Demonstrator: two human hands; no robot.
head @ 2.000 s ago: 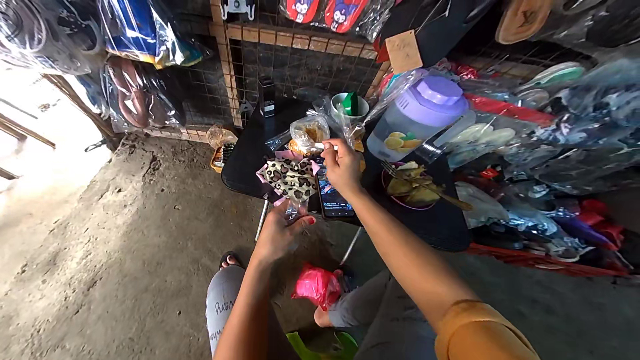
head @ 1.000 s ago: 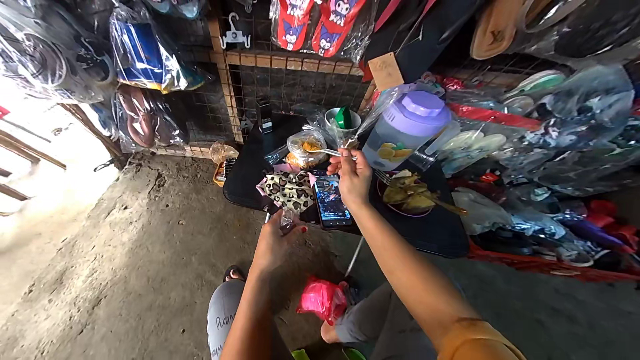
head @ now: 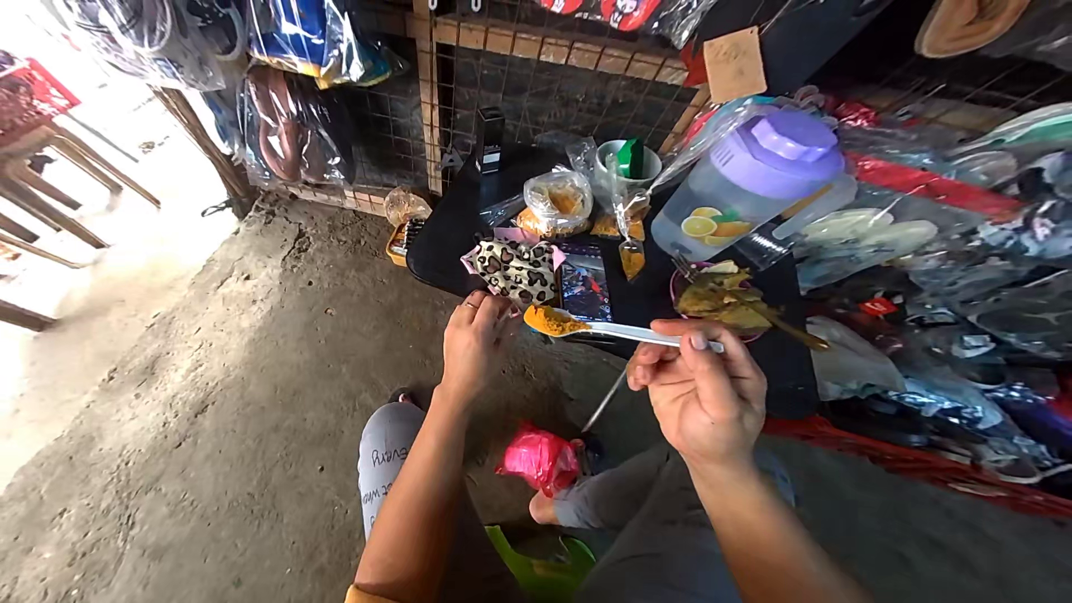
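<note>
My right hand [head: 708, 389] grips the handle of a white plastic spoon [head: 628, 332], whose bowl carries a heap of orange-yellow powder [head: 553, 322]. Facing the spoon's tip, my left hand [head: 479, 339] pinches a small clear plastic bag [head: 507, 316], mostly hidden by the fingers. Beyond the hands, a leopard-print cloth [head: 517, 270] with pink edging lies at the table's edge, beside a phone [head: 585, 289] with a lit screen. An open clear bag of orange powder [head: 559, 203] stands behind them. A small filled bag [head: 632, 258] of the powder lies to its right.
On the black table [head: 791, 368] are a purple-lidded pitcher [head: 745, 180], a white cup [head: 628, 163] with a green item, and a pink plate of leaves [head: 720, 297] with a fork. Bagged footwear hangs around. A pink plastic bag [head: 540, 458] is low between my legs.
My right hand has come back from near the open powder bag, bringing the spoon close to my left hand. The powder on the spoon now shows plainly.
</note>
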